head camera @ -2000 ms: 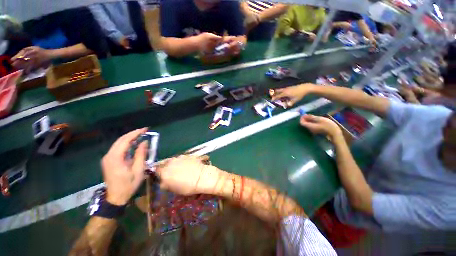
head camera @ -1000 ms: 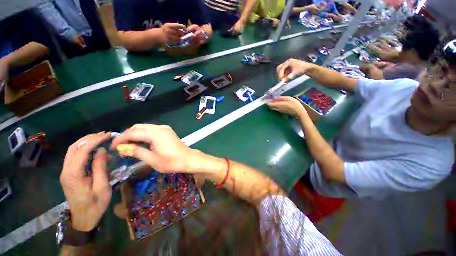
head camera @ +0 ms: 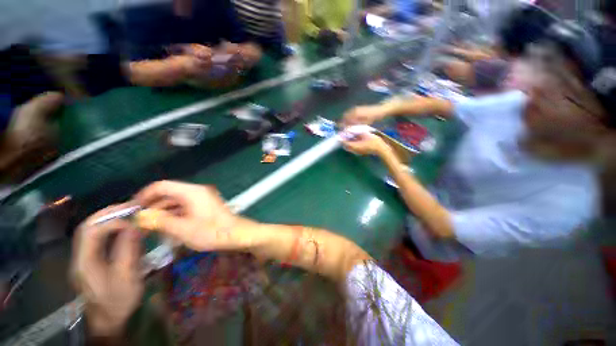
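Observation:
The frame is blurred. My left hand [head camera: 108, 270] is at the lower left, fingers up, holding a thin whitish housing [head camera: 116, 215] seen nearly edge-on. My right hand [head camera: 189, 213] reaches across from the right, its fingertips at the housing's right end. A yellow cover [head camera: 150, 217] shows on a right fingertip. Whether the right fingers pinch a small part cannot be seen. The parts box with red and blue pieces [head camera: 213, 284] lies below my right forearm, its edges smeared.
Several housings, one with blue and orange parts [head camera: 276, 144], lie on the dark green belt [head camera: 223, 152] beyond the pale rail [head camera: 260, 189]. A worker [head camera: 520, 176] sits at the right beside another parts box [head camera: 408, 135]. Other people's hands are across the belt.
The view has shifted and blurred. Since the first frame, both hands have moved left in view, and the housing has turned from its window showing to nearly edge-on. The neighbouring worker's hands have come together.

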